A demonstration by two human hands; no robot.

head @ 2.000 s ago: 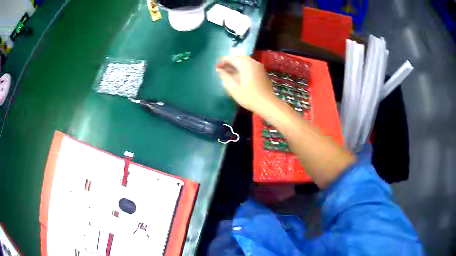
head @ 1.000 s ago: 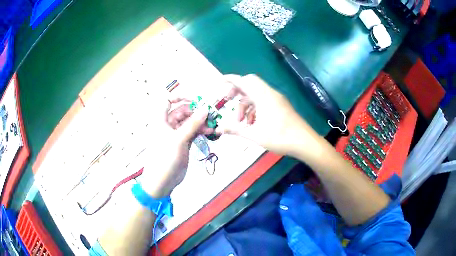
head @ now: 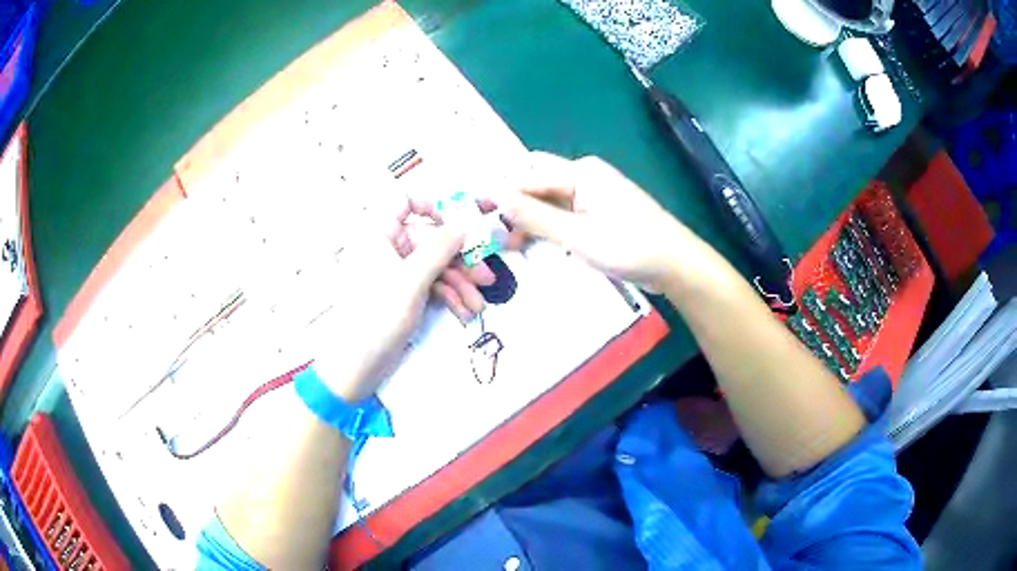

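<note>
The white back panel lies on its orange-red foam-edged pallet. My left hand, with a blue wrist strap, holds a small green circuit board above the panel's right part. My right hand has its fingertips at the board's right side; whether they grip a cable there is blurred. A black oval speaker shows just below the board, with thin wire leads beside it. The red ribbon cable lies on the panel, partly hidden by my left arm.
The electric screwdriver lies on the green bench beyond the panel, near the screw bag. A red board tray with rows of green boards stands at right. White strips are beside it. A red slotted rack is at lower left.
My right hand has come from near the board tray back over the panel. My left hand has come into view holding a green board. Since the middle frame, both hands have stayed together around it.
</note>
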